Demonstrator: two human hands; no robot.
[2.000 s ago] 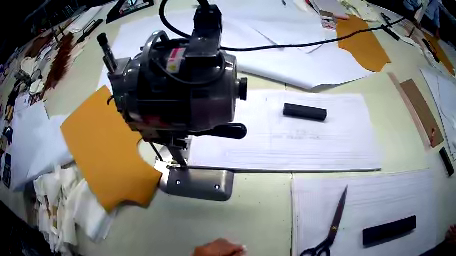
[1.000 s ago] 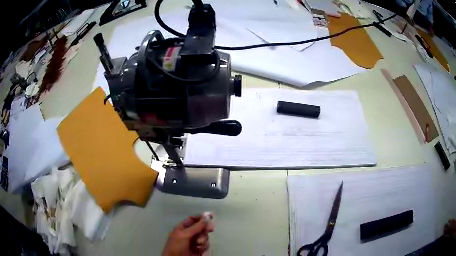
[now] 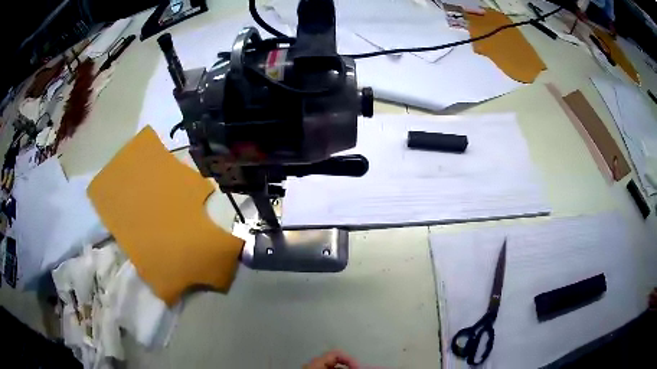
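The dark grey and silver cutting machine [image 3: 277,108] stands upright at centre left, its flat metal base plate [image 3: 297,249] on the table below the white lay [image 3: 403,194]. A black weight [image 3: 437,142] lies on this lay. Dark shears [image 3: 490,310] and another black weight [image 3: 570,296] lie on a second white stack [image 3: 533,252] at lower right. My left hand [image 3: 333,360] is mostly cut off by the bottom edge, below the base plate; its grip is hidden. Only a small bit of my right hand [image 3: 653,297] shows at the right edge.
A mustard piece [image 3: 155,216] lies beside the machine's foot, with white offcuts [image 3: 97,299] at lower left. A black cable [image 3: 447,46] runs over loose white sheets [image 3: 425,79] at the far side. A brown board [image 3: 594,133] lies at right.
My left hand showed a small pale scrap between its fingertips a second ago. It has moved down and right, mostly out of the picture. The view has shifted slightly.
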